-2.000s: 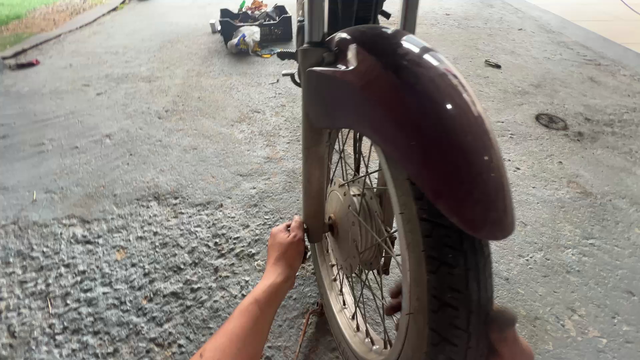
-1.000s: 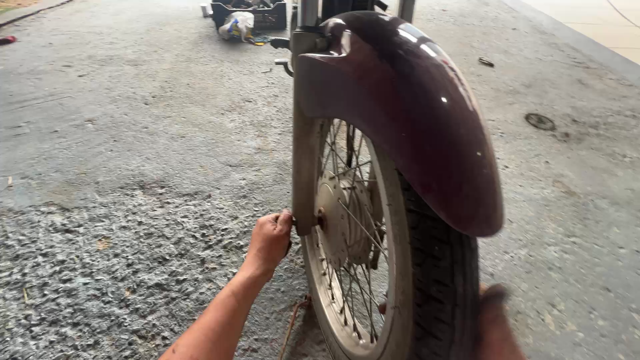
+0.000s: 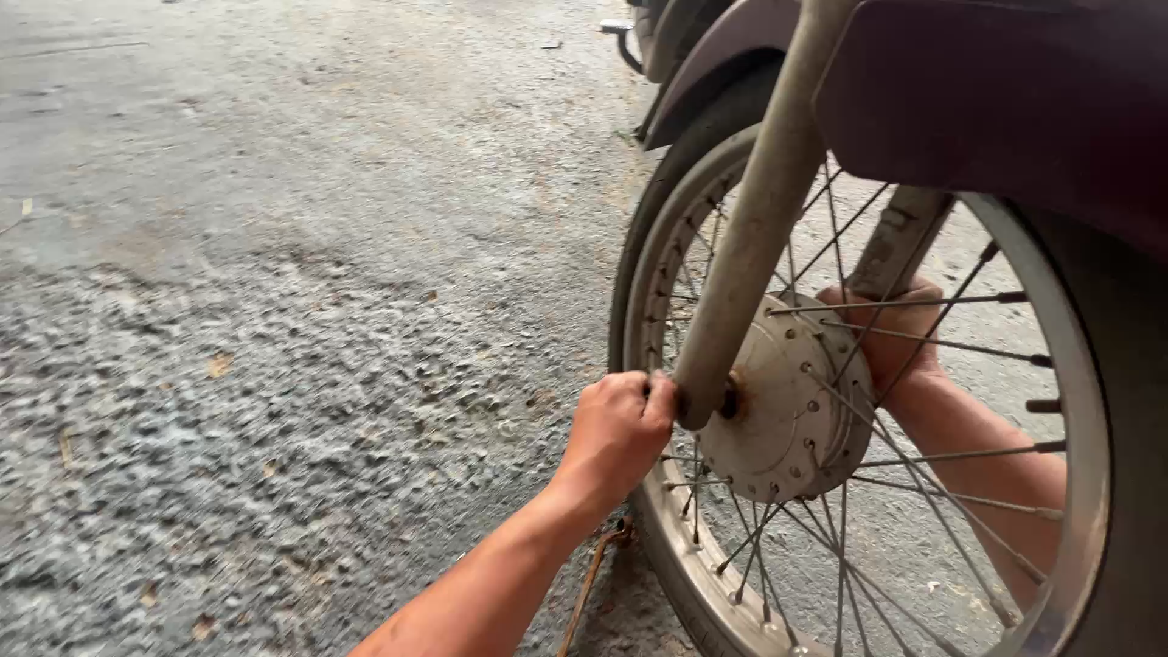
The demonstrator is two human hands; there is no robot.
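A motorcycle's spoked front wheel (image 3: 1081, 438) stands at the right, with a grey metal hub (image 3: 776, 401) in its middle. My left hand (image 3: 625, 420) has its fingers closed at the lower end of the near fork leg (image 3: 757, 219), by the axle end; whatever is in the fingers is hidden. Beyond the spokes, my right hand (image 3: 890, 328) is at the far side of the hub, below the far fork leg (image 3: 903, 237). Its fingers are mostly hidden behind the hub and fork. A dark maroon fender (image 3: 985, 109) covers the wheel's top.
Rough concrete ground (image 3: 274, 365) spreads to the left, with small dry leaves on it. A rusty metal rod with a bent end (image 3: 589, 584) lies on the ground beside the tyre, below my left forearm. Part of the motorcycle with a footpeg (image 3: 620, 36) shows at the top.
The view has swung much closer to the wheel's side. My right hand, earlier by the tyre's outer right side, is now at the hub's far side. My left hand remains at the fork end.
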